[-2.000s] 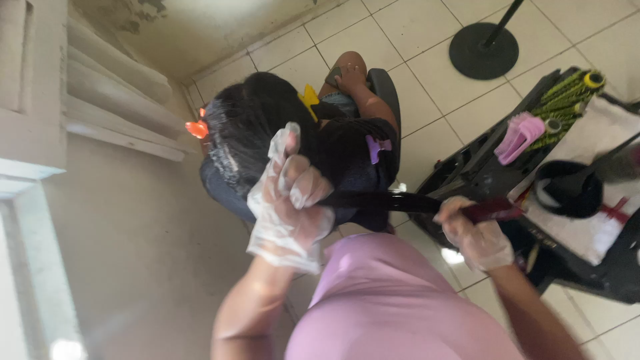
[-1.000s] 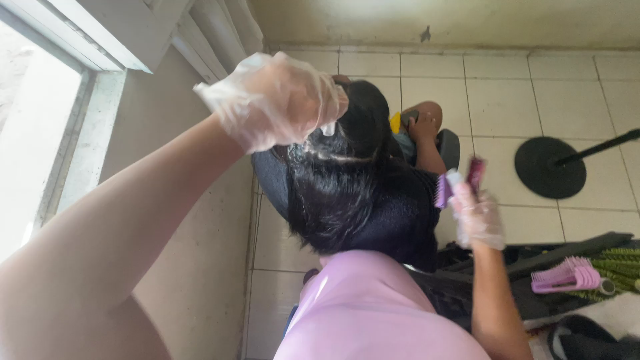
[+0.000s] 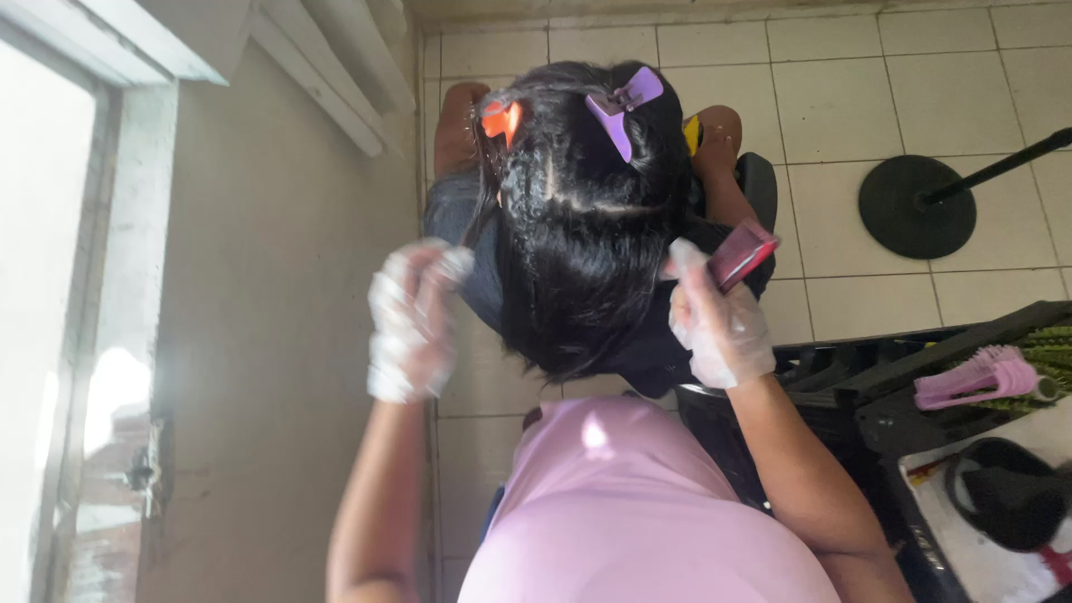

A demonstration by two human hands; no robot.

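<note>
A seated person's dark hair hangs down the back, parted across the crown. An orange hair clip sits at the left of the head and a purple hair clip at the upper right. My left hand, in a clear plastic glove, is beside the hair on the left, blurred, its fingers bent; whether they hold anything is unclear. My right hand, gloved too, grips a dark red comb to the right of the hair. Part of a yellow clip shows beyond the head.
At the lower right stands a black trolley with pink clips and a black bowl on it. A round black stand base rests on the tiled floor. A wall and window frame run along the left.
The purple clip, near my right hand a second ago, is now in the hair on top. My left hand has moved off the head to its left side. My right hand still has the comb.
</note>
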